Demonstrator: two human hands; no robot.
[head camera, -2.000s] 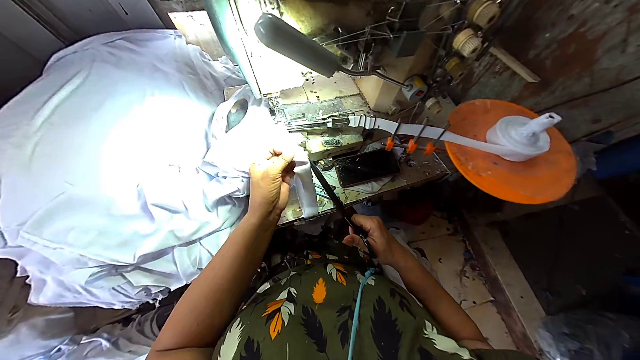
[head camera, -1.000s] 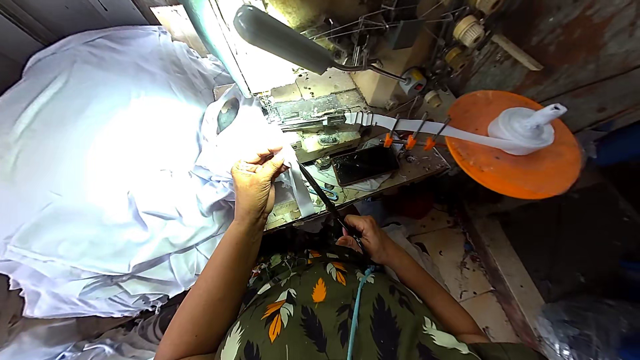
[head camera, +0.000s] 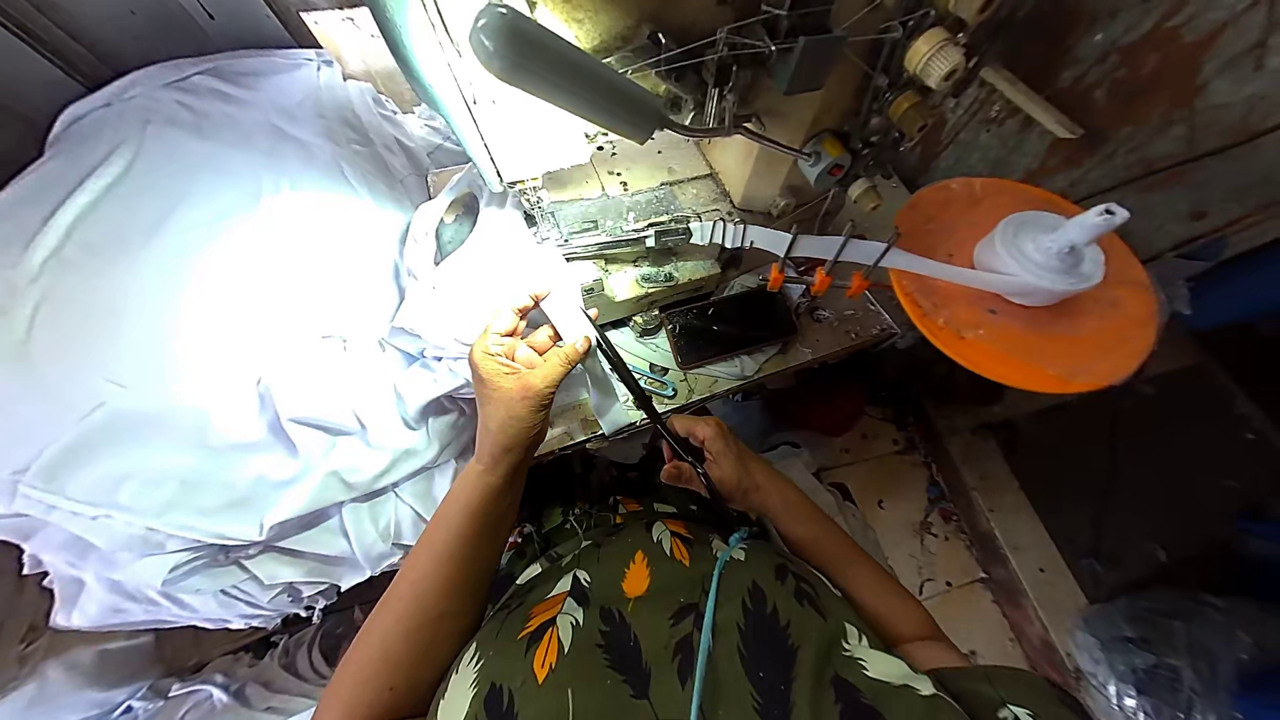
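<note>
My left hand (head camera: 522, 375) pinches a strip of white fabric (head camera: 565, 308) at the right edge of a large heap of white cloth (head camera: 240, 360). My right hand (head camera: 712, 462) grips dark long-bladed scissors (head camera: 640, 392) below the table edge. Their blades point up and left, and the tips lie beside the strip near my left fingertips. Glare hides whether the blades are apart. Above my hands is a sewing machine's bed (head camera: 640, 215) with a metal tape-folder guide (head camera: 640, 238). A white tape (head camera: 850, 250) runs into it from a roll (head camera: 1035, 255) on an orange disc (head camera: 1020, 340).
A black phone (head camera: 730, 328) lies on the worktable (head camera: 840, 335), with a small blue-handled tool (head camera: 655, 382) to its left. A grey lamp (head camera: 565, 75) reaches over the machine. Thread tensioners (head camera: 935, 57) are at the upper right. A clear plastic bag (head camera: 1150, 650) is at the lower right.
The scissors' tips have come closer to my left fingers. My left hand has turned slightly, and its fingers are spread more around the strip.
</note>
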